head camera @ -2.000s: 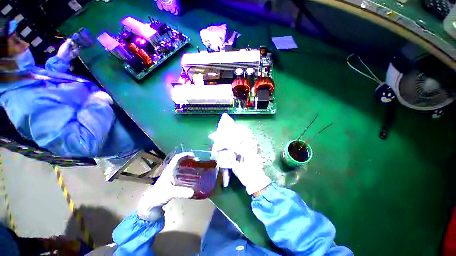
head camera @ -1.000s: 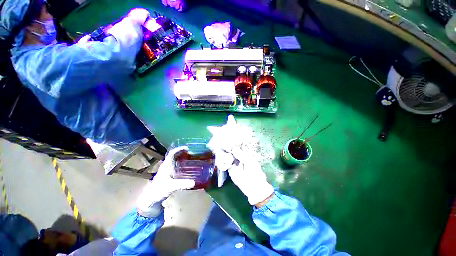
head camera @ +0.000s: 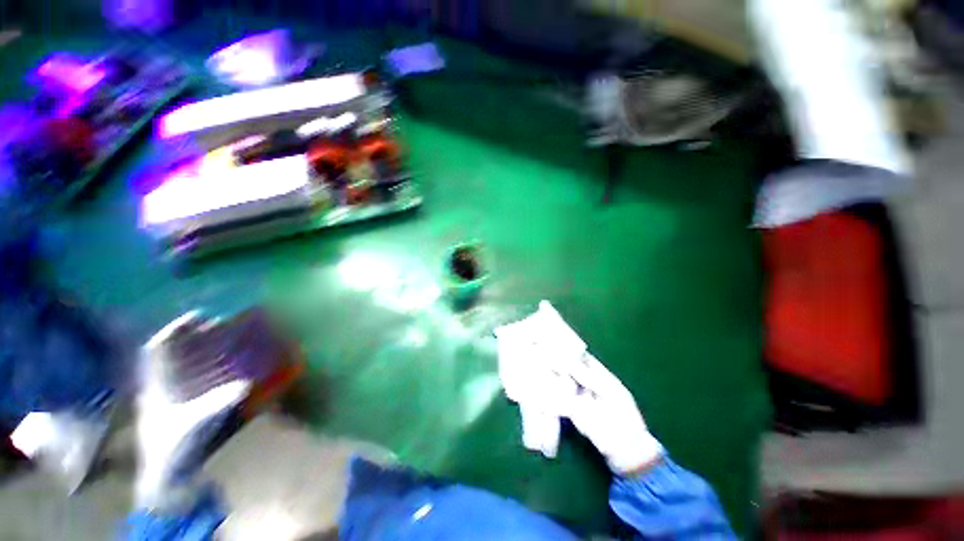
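Observation:
My left hand (head camera: pixel 174 412), white-gloved and blurred, holds the clear plastic tub (head camera: pixel 227 354) of red-brown liquid at the lower left, by the bench's front edge. My right hand (head camera: pixel 603 407), white-gloved, holds a crumpled white cloth (head camera: pixel 539 359) over the green mat. The small green-rimmed cup (head camera: pixel 465 273) with dark liquid stands on the mat beyond the cloth. The power supply board (head camera: pixel 307 220) lies at the upper left, with two long pale heatsinks and orange copper coils. Blur hides the brushes in the cup.
A second board (head camera: pixel 116 116) lies farther left beside a blue-smocked person (head camera: pixel 48 328). A white cloth (head camera: pixel 254 58) and bluish paper (head camera: pixel 414 58) lie behind the board. A fan (head camera: pixel 677 106) stands at the back. A red tote (head camera: pixel 830 301) is at the right, beyond the green bench mat (head camera: pixel 677 317).
The view has swung right, bringing the red tote in. My right hand with the cloth has moved right, away from the tub. The tub is tilted in my left hand. The other person has leaned over their board.

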